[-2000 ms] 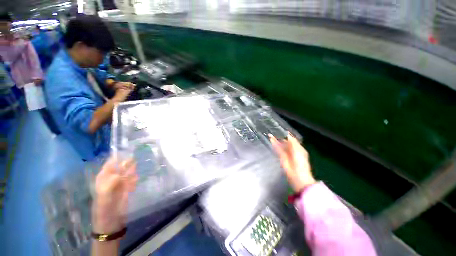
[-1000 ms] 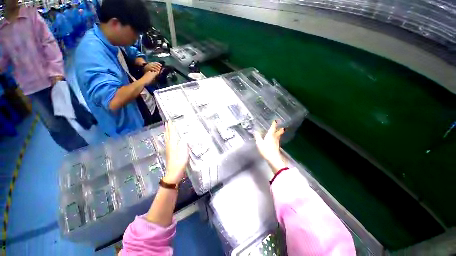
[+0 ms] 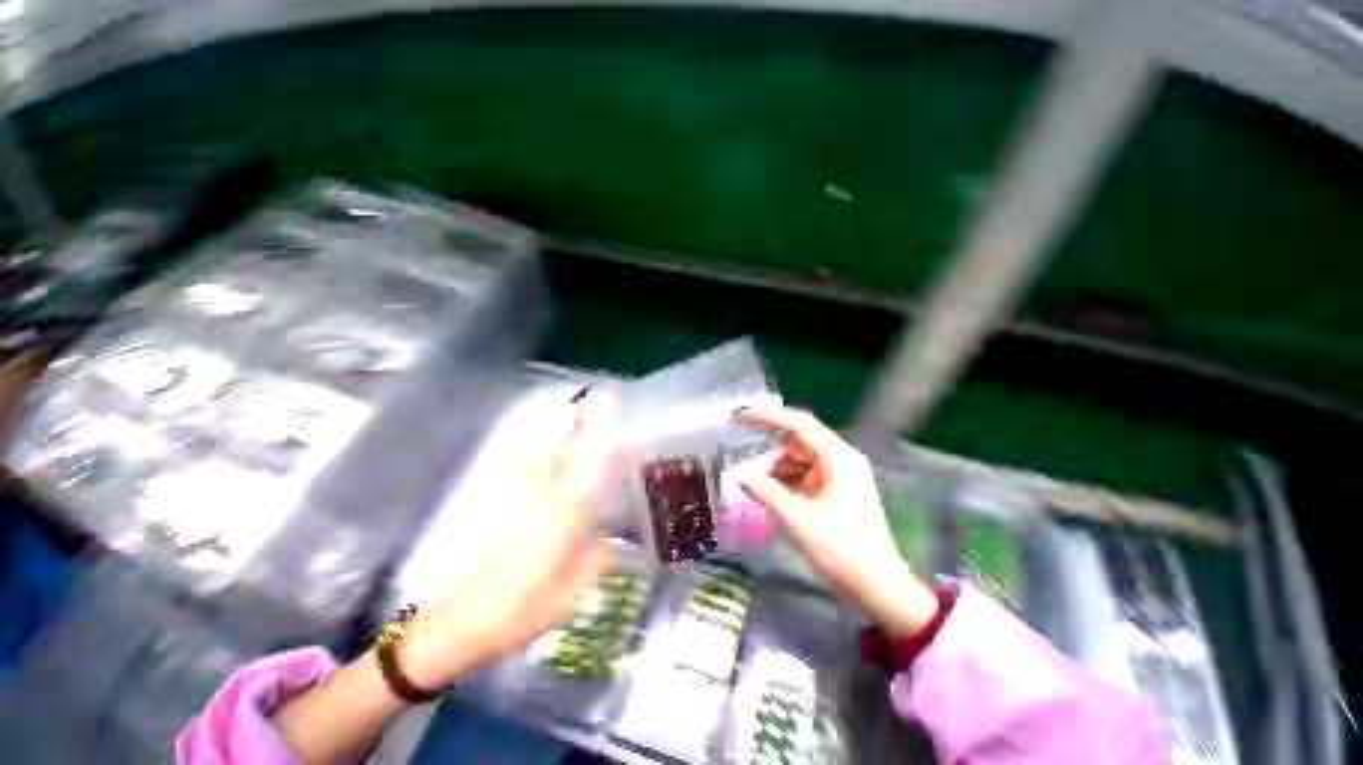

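A clear whitish film [image 3: 695, 392] spans between my two hands, and a small dark brown dome sheet [image 3: 680, 508] hangs at its lower part, above the tray. My left hand [image 3: 523, 531], motion-blurred, is at the film's left edge; its grip is partly hidden. My right hand [image 3: 822, 501] pinches the film's right side with thumb and index finger. A clear tray [image 3: 635, 740] below the hands holds green keypad boards [image 3: 777, 714] with rows of pale contacts.
A tall stack of clear blister trays [image 3: 284, 374] stands at the left. A bright white sheet [image 3: 471, 478] lies between stack and tray. Glossy black-and-white sheets [image 3: 1158, 628] lie at the right. A grey upright [image 3: 1017, 209] crosses the dark green panel [image 3: 673, 135].
The view has swung right. My hands have left the stack of blister trays and are now over the board tray with the film and dark dome sheet. The other workers are out of view.
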